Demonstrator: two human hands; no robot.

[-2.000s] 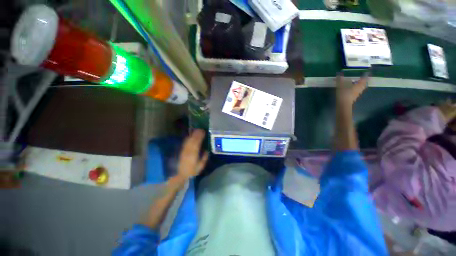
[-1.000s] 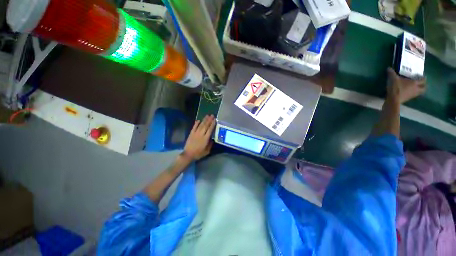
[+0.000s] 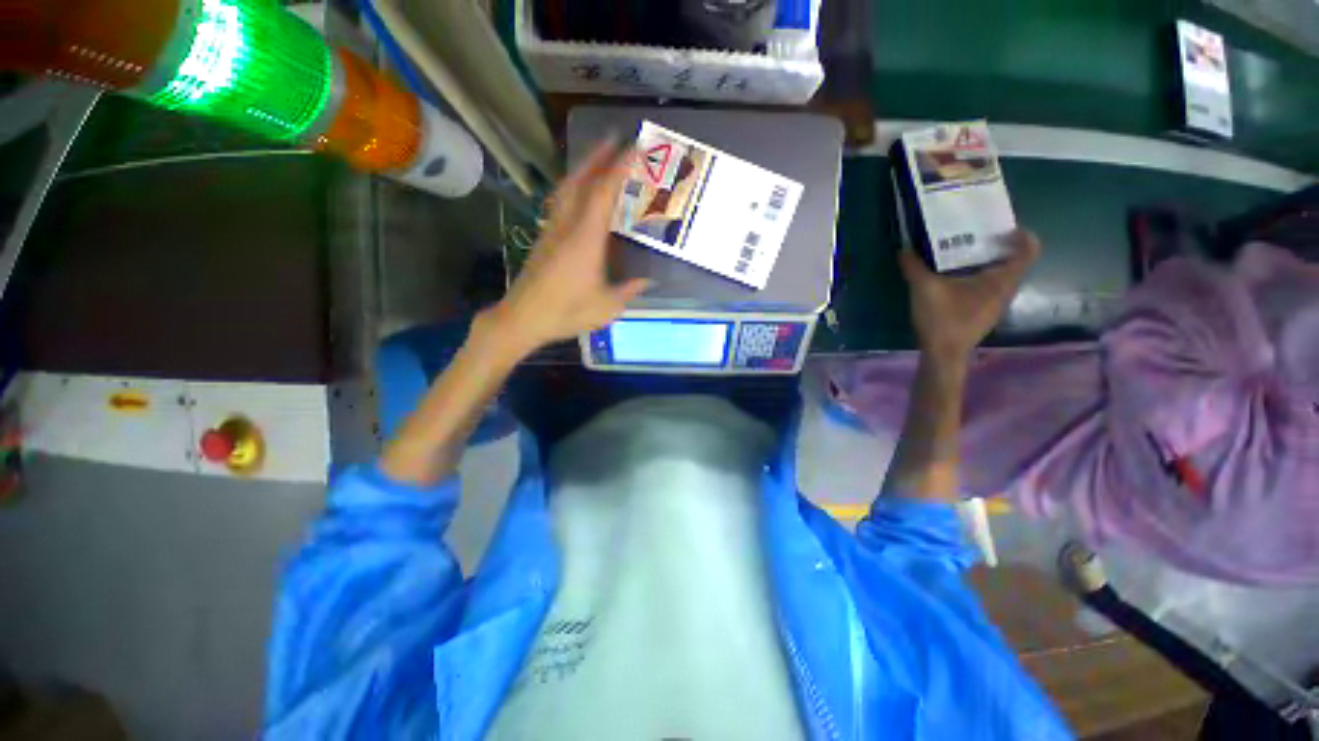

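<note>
A product box [image 3: 712,212] lies tilted, face up, on the grey plate of the bench scale [image 3: 709,290], whose display is lit. My left hand [image 3: 572,268] is at the left end of this box, fingers over or beside its edge; whether it grips is hard to tell. My right hand [image 3: 966,290] holds another product box [image 3: 961,196] by its near end, to the right of the scale over the green conveyor belt [image 3: 1070,87]. The right fingers are partly hidden by the box.
A white-edged bin [image 3: 673,73] with black items stands behind the scale. A lit signal tower [image 3: 261,73] leans in at upper left. The brown conveyor [image 3: 188,261] with an emergency stop button [image 3: 232,446] is left. Another box [image 3: 1204,80] lies far right. A person in pink [image 3: 1157,405] is at right.
My left hand has moved from beside the scale up to the box on it. My right hand has brought its box back from the far belt towards the scale.
</note>
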